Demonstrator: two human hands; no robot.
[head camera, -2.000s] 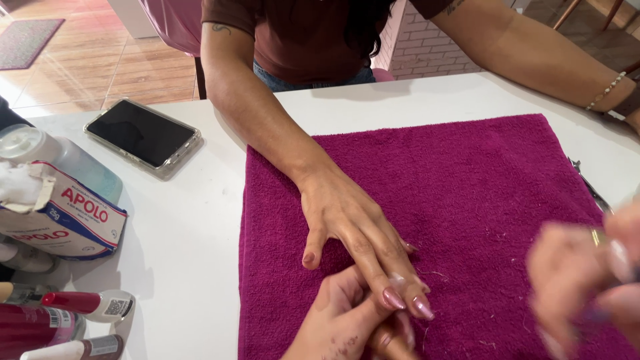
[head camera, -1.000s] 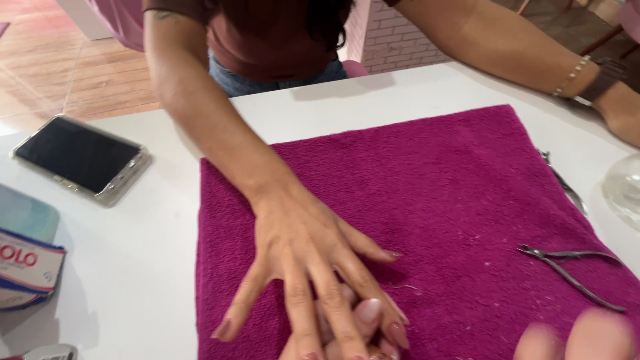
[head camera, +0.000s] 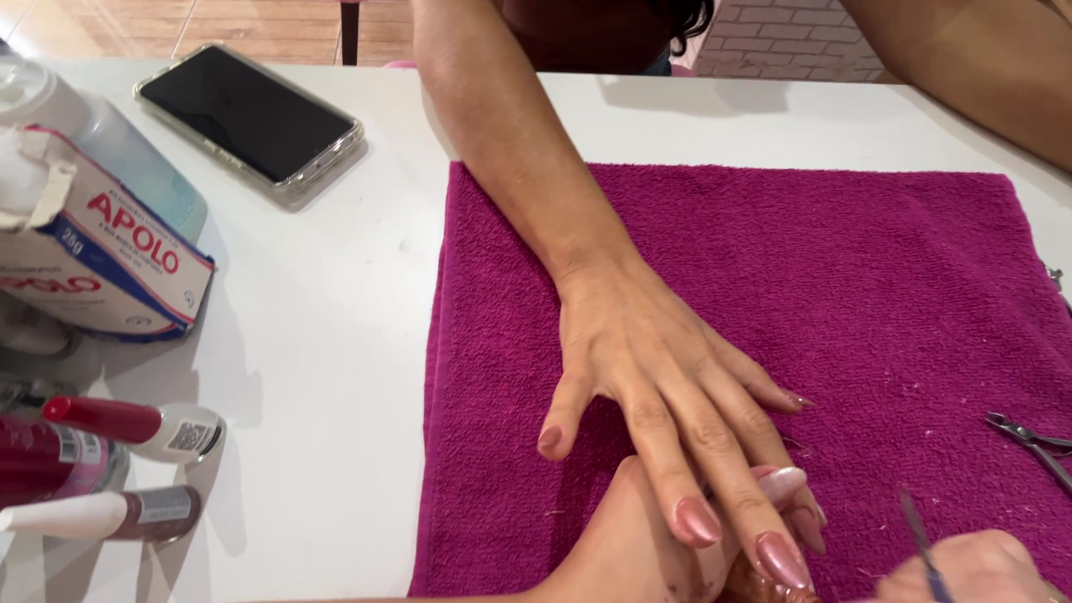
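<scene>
My left hand (head camera: 670, 544) supports another person's hand (head camera: 662, 352) from below, over a magenta towel (head camera: 837, 243). That hand lies palm down with its fingers spread, and its nails wear shiny pink polish. Something brown and glossy, partly cut off, shows beneath its fingertips at the bottom edge. My right hand (head camera: 963, 569), blurred at the lower right, grips a thin metal tool with a dark blue handle (head camera: 921, 540); its exact kind is unclear. Metal cuticle nippers (head camera: 1034, 440) lie on the towel beyond my right hand.
A phone in a clear case (head camera: 251, 113) lies at the upper left of the white table (head camera: 335, 335). Along the left stand a cotton box (head camera: 126, 243), a bottle with bluish liquid (head camera: 151, 167) and several nail polish bottles (head camera: 163, 511). Another metal tool (head camera: 1055, 280) shows at the right edge.
My right hand, blurred and with no tool discernible in the earlier frames, now shows a thin metal tool. The other person's fingers are spread wider than two seconds ago. The view has shifted.
</scene>
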